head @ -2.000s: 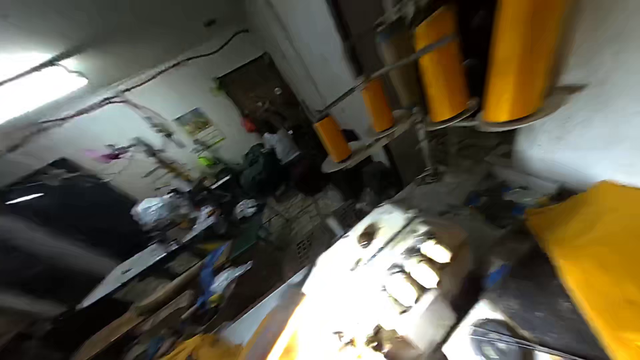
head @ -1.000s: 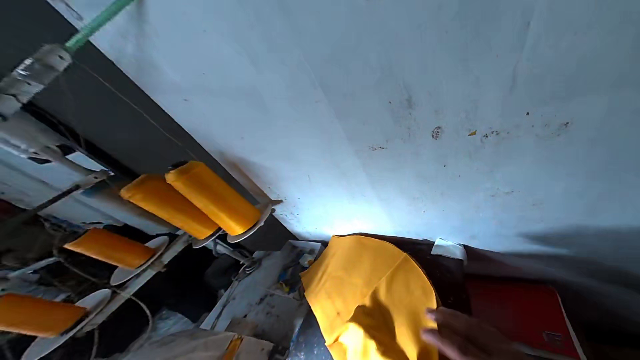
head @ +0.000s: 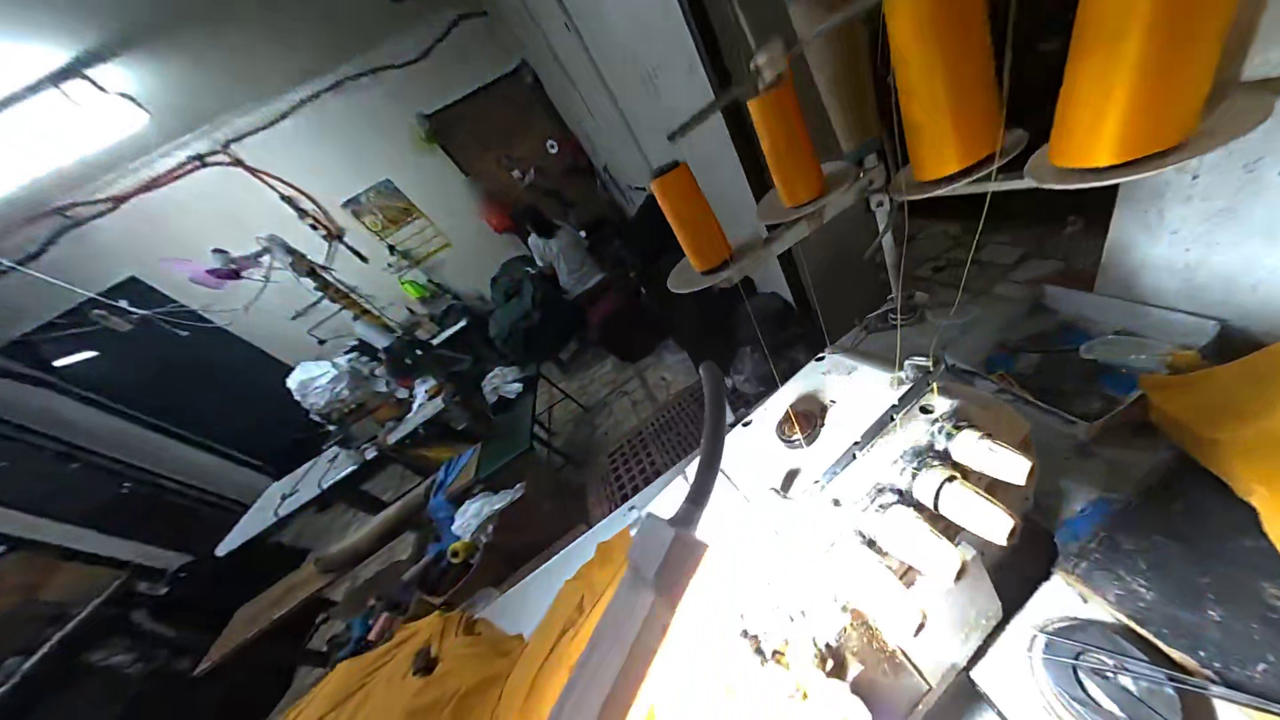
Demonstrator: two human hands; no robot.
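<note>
Neither of my hands is in the head view. An overlock sewing machine (head: 800,520) with several tension knobs (head: 970,500) stands at the lower right, its front washed out by a bright lamp. Orange thread cones (head: 690,218) sit on round holders above it, and threads run down to its top. Yellow-orange cloth (head: 420,665) lies at the bottom, left of the machine. Another piece of yellow-orange cloth (head: 1225,430) is at the right edge. A grey lamp or fitting with a flexible neck (head: 645,600) rises in front of the machine.
Across the room a person (head: 570,260) is near a brown door (head: 515,130). A long table (head: 290,495) with cloth and bags stands at left. A plastic crate (head: 655,440) is on the floor behind the machine. An open tray (head: 1130,330) holds small items at the right.
The view has swung from the wall back to the machine and the room. The hand beside the yellow-orange cloth one second ago is out of view.
</note>
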